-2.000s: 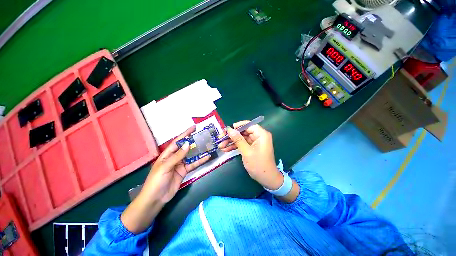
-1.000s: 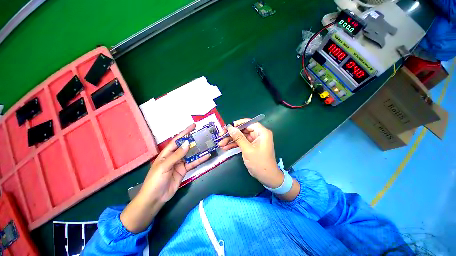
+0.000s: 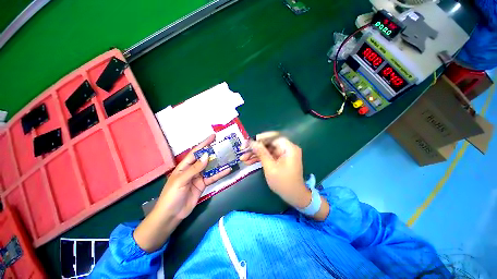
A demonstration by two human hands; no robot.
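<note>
My left hand (image 3: 188, 177) holds a blue circuit board (image 3: 222, 155) with a silvery shield by its edges, over the adhesive sheets (image 3: 199, 117), a stack of white and red pieces. My right hand (image 3: 278, 161) is at the board's right edge, thumb and forefinger pinched together. It is blurred. The tweezers (image 3: 247, 150) show only faintly at its fingertips; their rear end cannot be made out. A pale band is on my right wrist.
A pink-red tray (image 3: 129, 144) with several black screens lies left. A redder tray (image 3: 12, 240) holds boards at lower left. A black sticker sheet (image 3: 82, 256) lies near my left sleeve. A power supply (image 3: 376, 71), a black-ended lead (image 3: 297, 92) and a loose board (image 3: 296, 6) are beyond.
My right hand has turned slightly and its fingers are blurred; the tweezers' rear end, visible before, no longer shows clearly. The left hand keeps its hold on the board. The view has shifted slightly.
</note>
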